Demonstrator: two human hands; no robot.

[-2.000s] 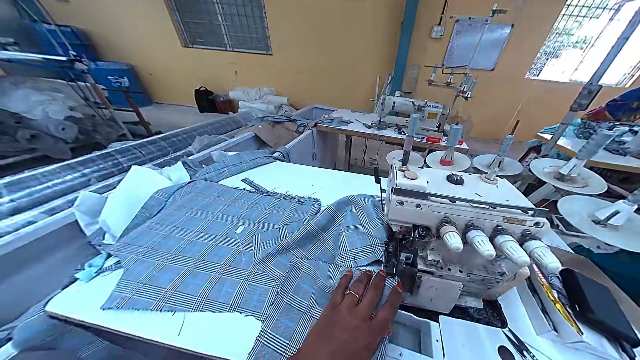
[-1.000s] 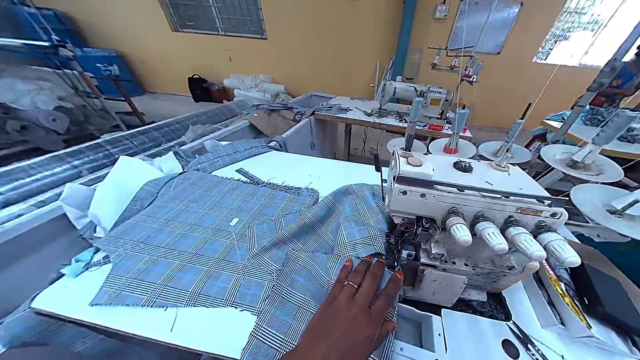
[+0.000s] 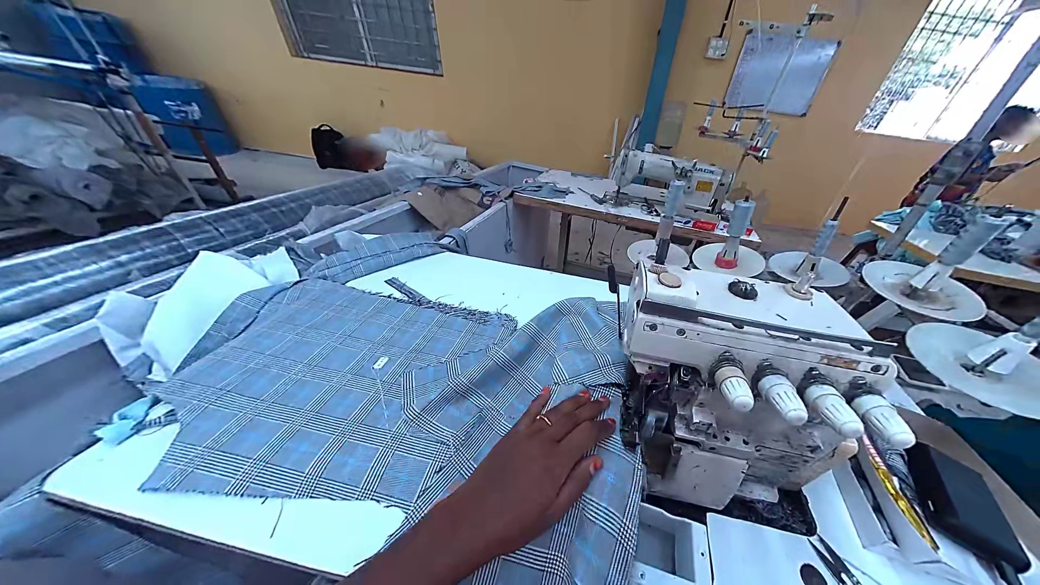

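My left hand (image 3: 536,471) lies palm down on blue-grey checked fabric (image 3: 325,382), just left of an overlock sewing machine (image 3: 756,325). Its fingers are slightly apart, and it wears a ring. The fabric spreads leftward over a white table top (image 3: 487,280). One folded part runs up to the machine's presser foot area, where dark parts hide the exact contact. A small white tag (image 3: 380,363) rests on the cloth. My right hand is out of view.
Thread cones on round white plates (image 3: 925,290) stand behind the machine. Scissors (image 3: 833,561) and a black case (image 3: 963,504) lie at the lower right. Another sewing machine (image 3: 674,175) is farther back. A person (image 3: 967,162) is at the far right.
My left hand has moved slightly left and away from me over the fabric, its fingertips now a little farther from the machine. The view has shifted slightly.
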